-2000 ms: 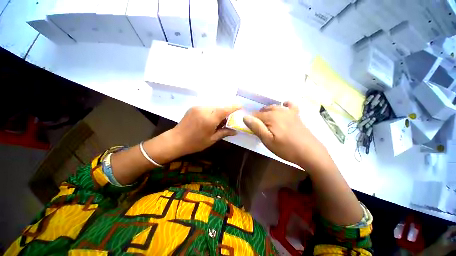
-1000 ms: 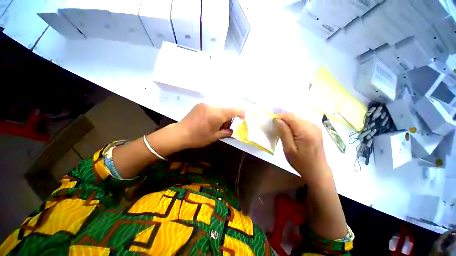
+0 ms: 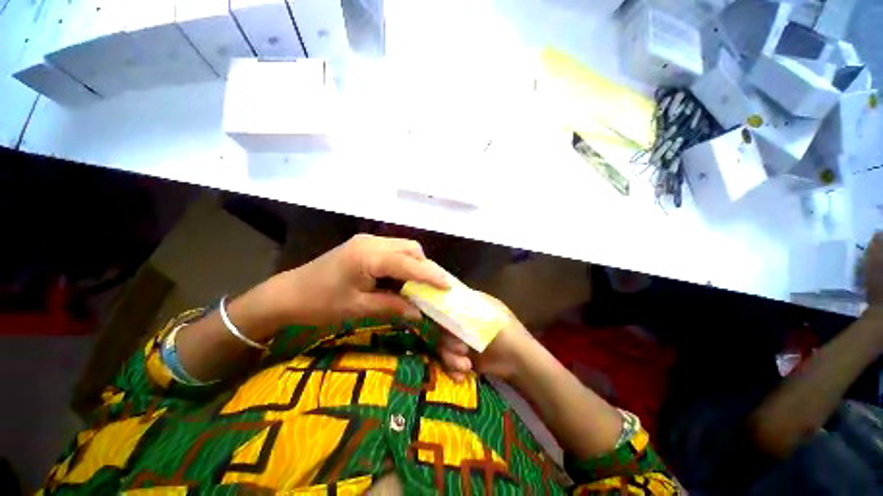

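Observation:
A small pale yellow and white label sheet [image 3: 459, 316] is in front of my body, off the table's front edge. My left hand [image 3: 380, 276] pinches its left end between thumb and fingers. My right hand [image 3: 482, 351] is under and behind its right part, with fingertips showing below it; the sheet partly hides this hand. A white carton [image 3: 278, 100] lies on the table in front of a row of standing white cartons [image 3: 215, 46]. A thin white piece [image 3: 438, 200] lies near the table edge, washed out by glare.
A yellow sheet [image 3: 602, 95], a slim patterned strip [image 3: 600, 164] and a dark cable bundle [image 3: 676, 133] lie on the table at right. Loose white cartons [image 3: 728, 163] pile beyond them. Another person's arm [image 3: 821, 374] is at the right edge. A brown cardboard box [image 3: 208, 254] is below.
Both hands and the label sheet have moved back from the table towards my body. My right hand has gone under the sheet. The view has shifted, and another person's arm has appeared at right.

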